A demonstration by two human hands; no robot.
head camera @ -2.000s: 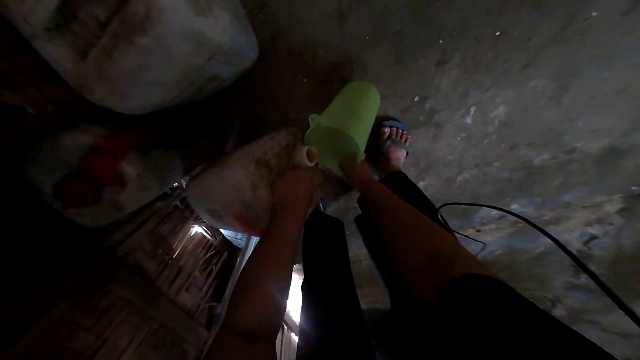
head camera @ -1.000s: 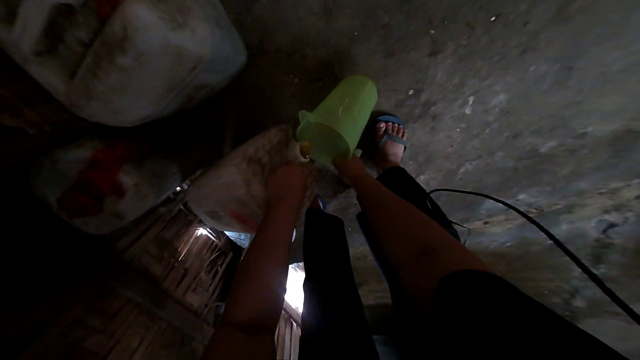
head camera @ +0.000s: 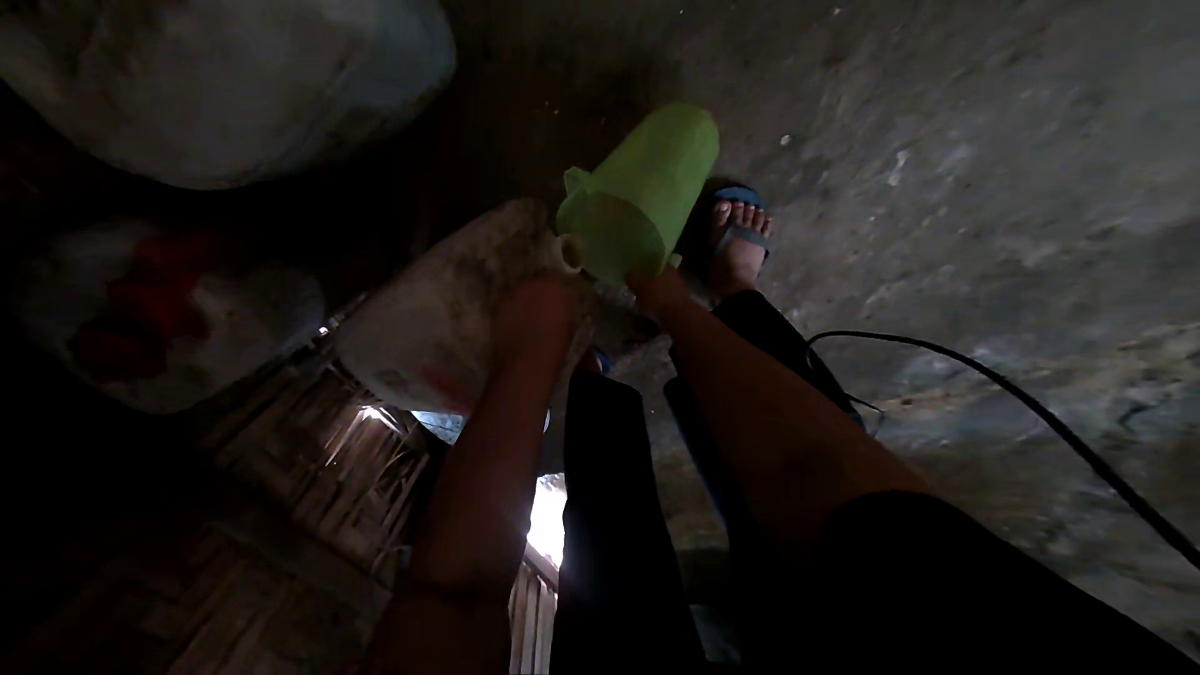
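Observation:
A tilted green plastic pitcher (head camera: 647, 183) has its open mouth towards me, and my right hand (head camera: 659, 289) grips it at the lower right of the rim. Close against the pitcher's rim is the pale round spout of a dirty whitish plastic jerrycan (head camera: 441, 300), which lies tipped. My left hand (head camera: 534, 309) is on the jerrycan just below the spout; its fingers are too dark to make out, so its exact hold cannot be told. Whether any liquid is in the pitcher is also unclear.
A big whitish container (head camera: 253, 94) stands at the upper left, above another pale container (head camera: 253, 328) with a red patch. Woven bamboo (head camera: 356, 469) is at the lower left. A sandalled foot (head camera: 741, 244) rests on the rough floor, and a black cable (head camera: 1022, 394) curves at right.
Both hands stay at the pitcher and the jerrycan. The view has shifted slightly; nothing else has plainly changed.

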